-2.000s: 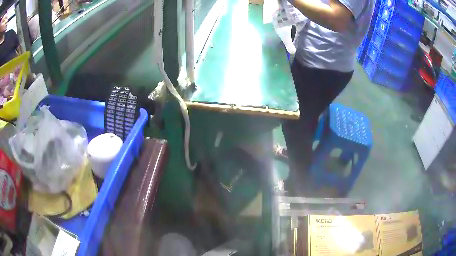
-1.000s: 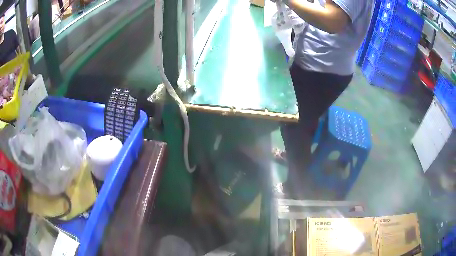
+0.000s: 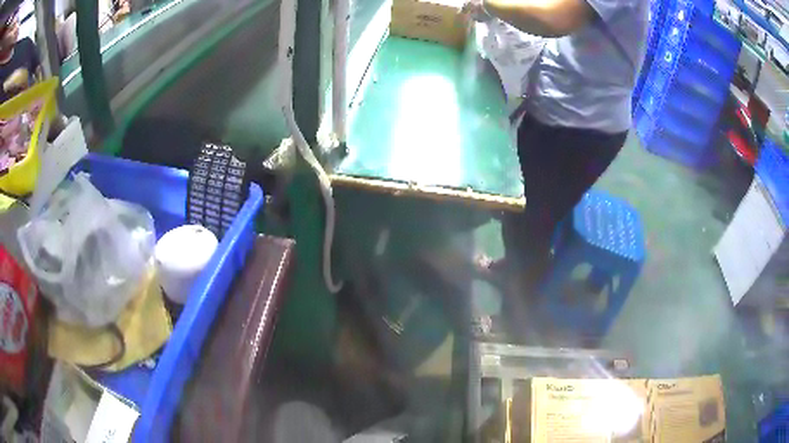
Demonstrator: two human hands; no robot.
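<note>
Neither of my hands is in the picture. Brown printed cartons (image 3: 575, 415) lie side by side at the bottom right, on or beside a grey frame (image 3: 510, 362); the picture's lower edge cuts them off. The green-topped bench (image 3: 432, 130) stands ahead of me. Another brown carton (image 3: 427, 21) is at its far end, cut off by the top edge. A coworker stands at the bench's right side, with a hand at that carton and a white sheet (image 3: 514, 54) hanging in front of the body.
A blue tote (image 3: 203, 294) at left holds clear plastic bags (image 3: 82, 251), a white round container (image 3: 186, 260) and a black ridged block (image 3: 214, 189). A yellow basket (image 3: 39, 130) is far left. A blue stool (image 3: 601, 229) stands behind the coworker; blue crates (image 3: 688, 82) are stacked beyond.
The carton at the bench's far end has come nearer and shows much more. The coworker's hand is now at it. The whole view has shifted slightly.
</note>
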